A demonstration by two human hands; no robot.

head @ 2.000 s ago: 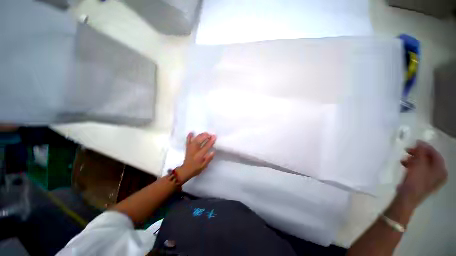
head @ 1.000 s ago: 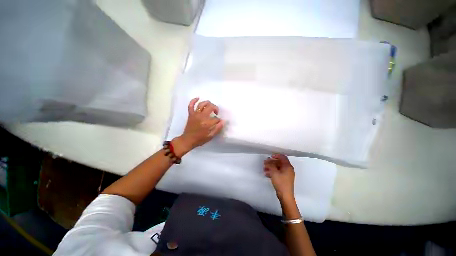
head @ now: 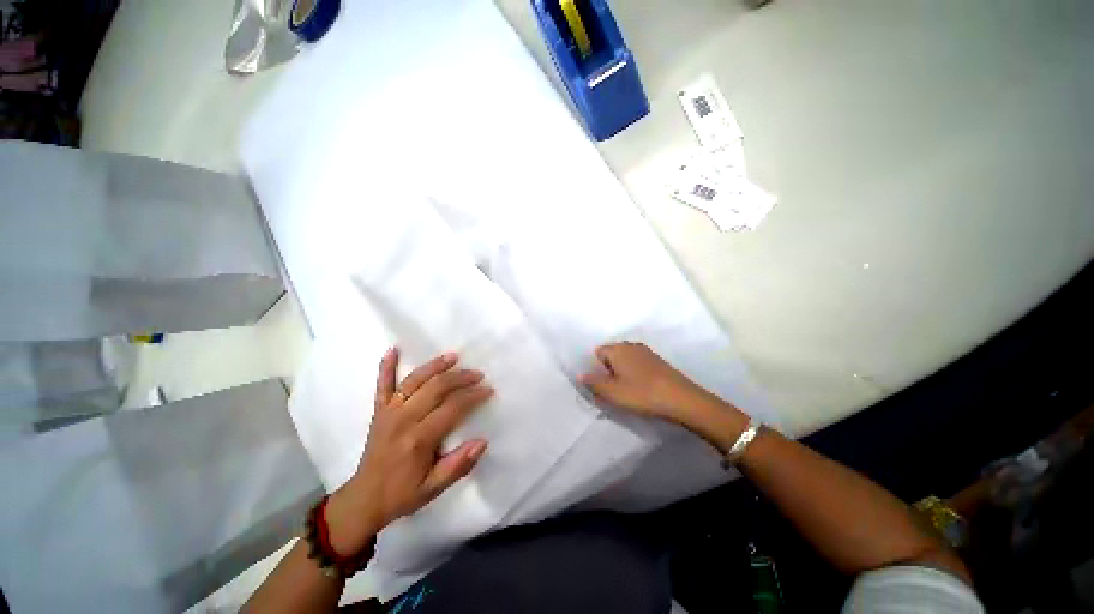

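White wrapping paper (head: 480, 360) lies folded in front of me over a large flat stack of white paper (head: 348, 132). The folded piece is slanted, with creased flaps at its near right end. Whatever is inside it is hidden. My left hand (head: 420, 444) lies palm down on the folded paper, fingers spread. My right hand (head: 636, 381) is at the right edge of the fold, fingers curled with the fingertips on the paper edge.
A blue tape dispenser (head: 600, 84) and barcode cards (head: 720, 174) are beyond the stack. A dark blue tape roll (head: 314, 17) and shiny film (head: 256, 36) lie far left. Wrapped bags (head: 180, 240) stand at left. Another person's forearm (head: 996, 480) shows at right.
The view has turned towards the dispenser and cards. The folded paper now lies slanted and narrower. My right hand has moved from below the paper to its right edge. My left hand remains on it.
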